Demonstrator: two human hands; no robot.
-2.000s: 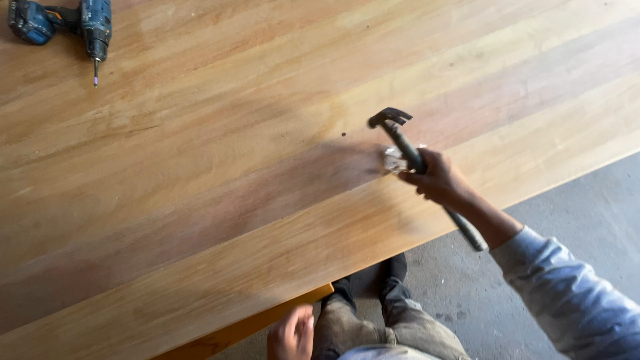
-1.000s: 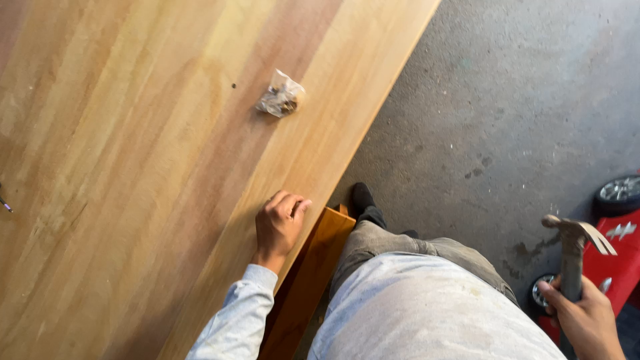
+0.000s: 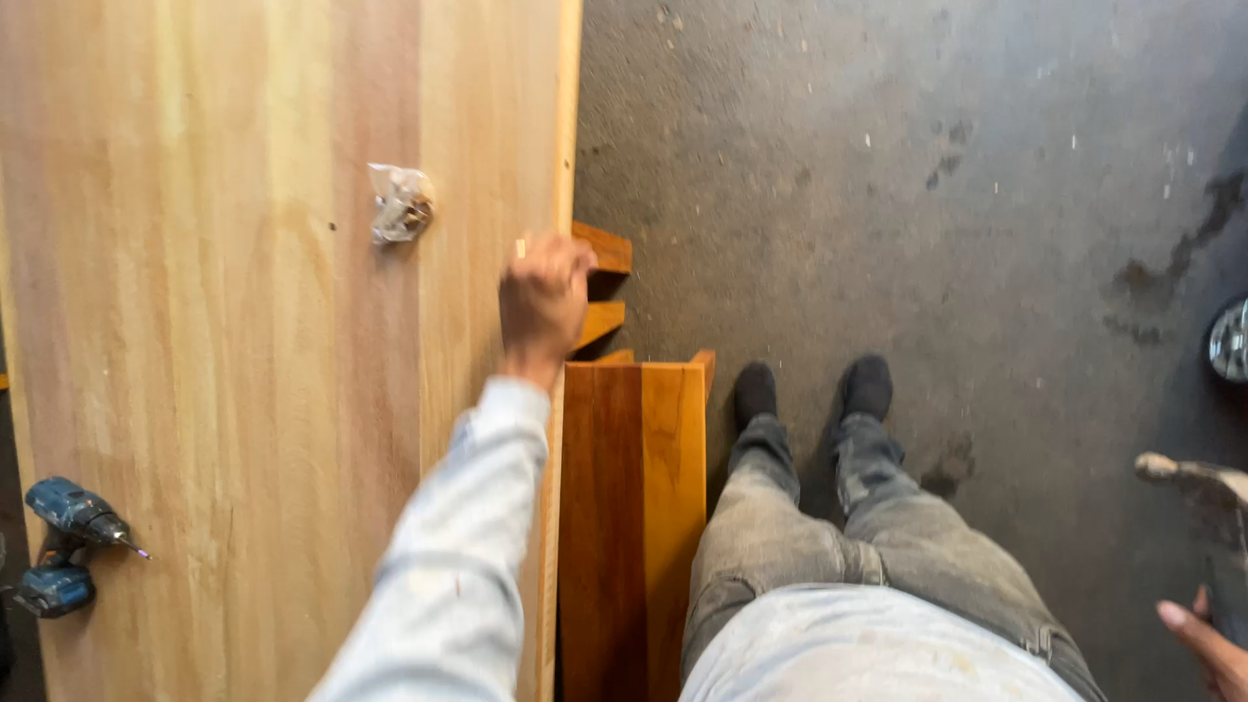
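My left hand, its fingers curled, is over the right edge of the wooden tabletop; a small pale piece shows at its knuckles, and whether the fingers hold something cannot be told. At the lower right edge of the view, my right hand grips the dark handle of a claw hammer, held over the floor and partly cut off. A small clear plastic bag of hardware lies on the tabletop, up and left of my left hand. Beside the bag is a small dark spot or hole.
A blue cordless drill with a bit fitted lies at the tabletop's lower left. An orange-brown wooden bench stands against the table's right side, with wooden pieces beyond it. A wheel shows at the far right over the concrete floor.
My right hand first held the hammer over the tabletop, near the bag; now it holds it out to the right, over the floor. My left hand has come over the table edge. The view has turned strongly.
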